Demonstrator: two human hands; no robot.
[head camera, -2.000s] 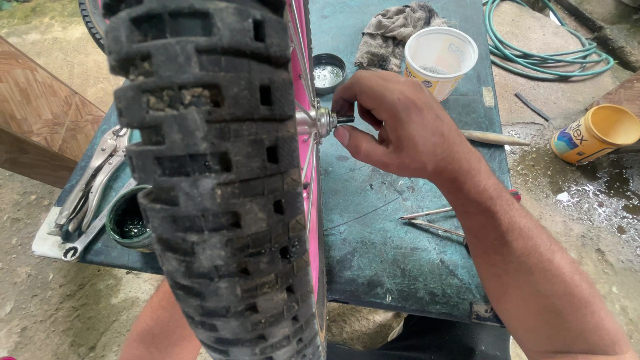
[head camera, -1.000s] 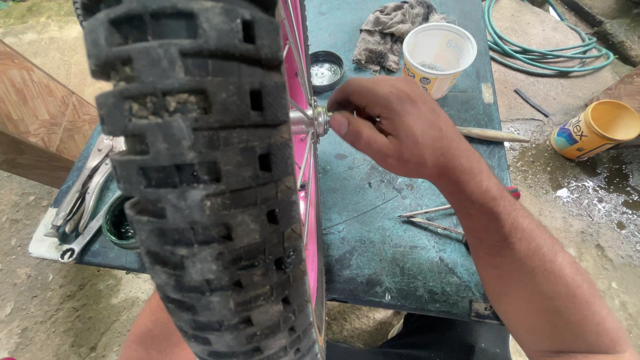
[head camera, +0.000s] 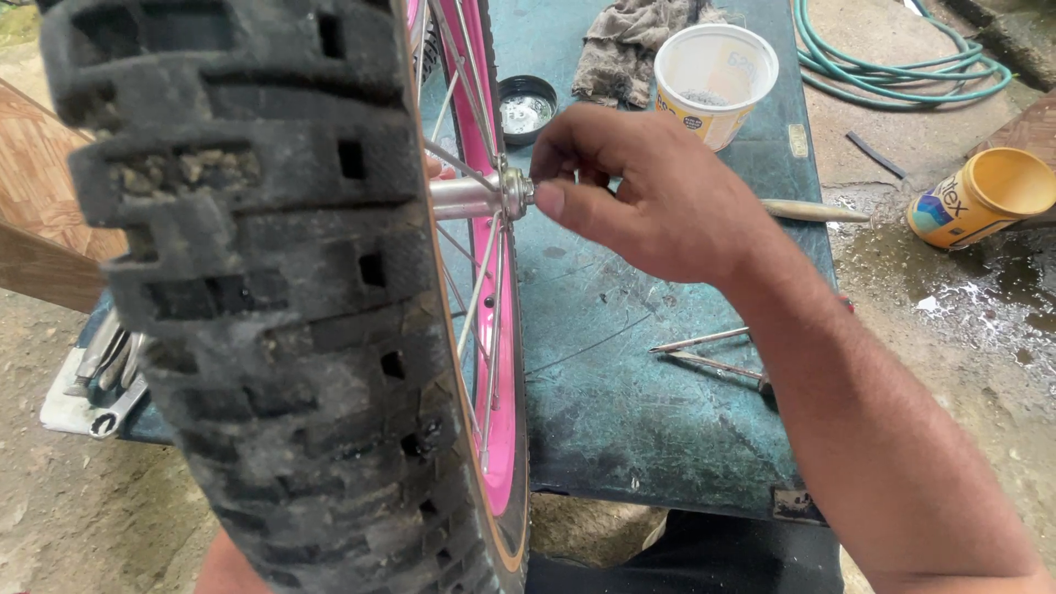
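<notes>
A bicycle wheel with a knobby black tire (head camera: 272, 313), a pink rim (head camera: 501, 445) and metal spokes stands upright over the teal workbench. My right hand (head camera: 643, 186) has its thumb and bent fingers at the end of the axle (head camera: 530, 192), beside the silver wheel hub (head camera: 466, 198). Its fingertips are partly hidden, and whether they pinch a small part there cannot be told. Of my left hand (head camera: 439, 169), only a bit of finger shows behind the spokes near the hub; the tire hides the rest. Part of my left forearm shows at the bottom left.
On the teal workbench (head camera: 594, 437) are a black lid (head camera: 528, 109), a grey rag (head camera: 631, 45), a white plastic tub (head camera: 716, 87), screwdrivers (head camera: 714, 367), a wooden handle (head camera: 813, 211) and a wrench (head camera: 120, 412) beside locking pliers (head camera: 106, 351). A green hose (head camera: 899, 103) and a yellow tub (head camera: 978, 198) lie beyond.
The black piece on the axle end that showed at my right fingertips two seconds ago no longer shows. My right hand stays by the hub.
</notes>
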